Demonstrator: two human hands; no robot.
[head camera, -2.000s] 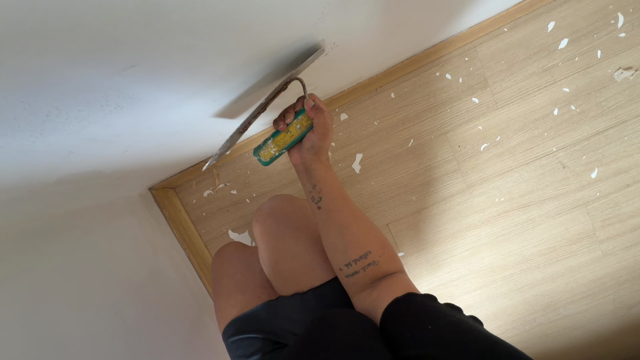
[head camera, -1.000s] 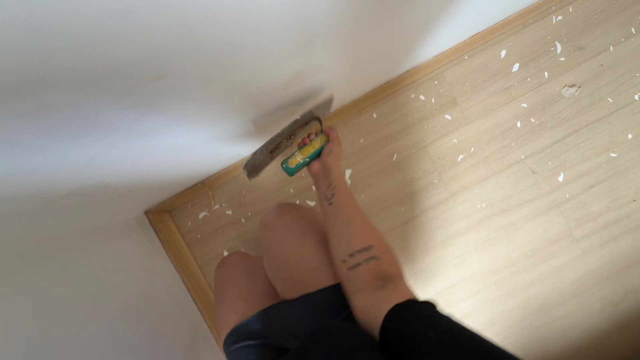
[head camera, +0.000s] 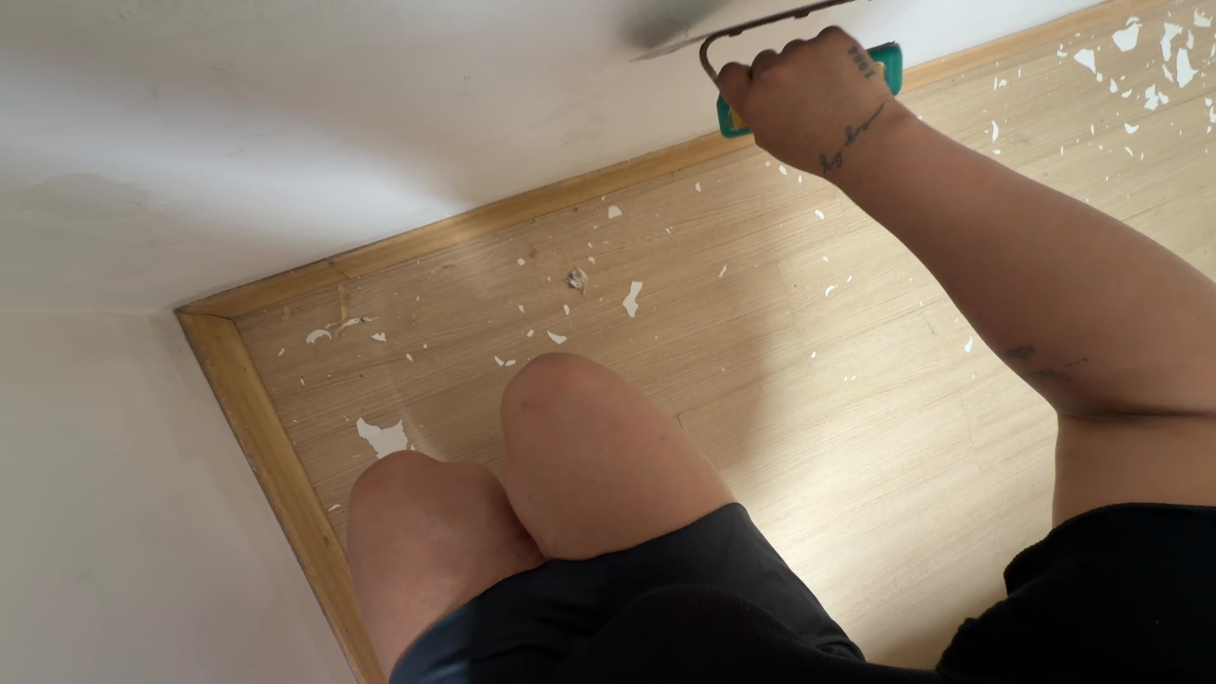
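Observation:
At the upper right, my right hand (head camera: 817, 100) is closed around the teal and yellow handle (head camera: 888, 68) of a plastering trowel. The trowel's metal blade (head camera: 760, 26) lies along the white wall (head camera: 532, 85), seen nearly edge-on, and its far end runs out of the top of the view. A curved metal neck joins blade and handle beside my knuckles. A dark shadow falls on the wall at the blade's left end. My left hand is out of view.
Wooden baseboard (head camera: 475, 223) borders both walls and meets in a corner (head camera: 204, 313) at the left. White flakes (head camera: 383, 436) lie scattered over the wood-look floor (head camera: 855, 399), more thickly at the upper right. My bent knees (head camera: 579, 427) are close to the corner.
My right hand has moved to the right along the wall with the trowel, away from the corner. The blade's broad face showed a second ago; now it is almost edge-on.

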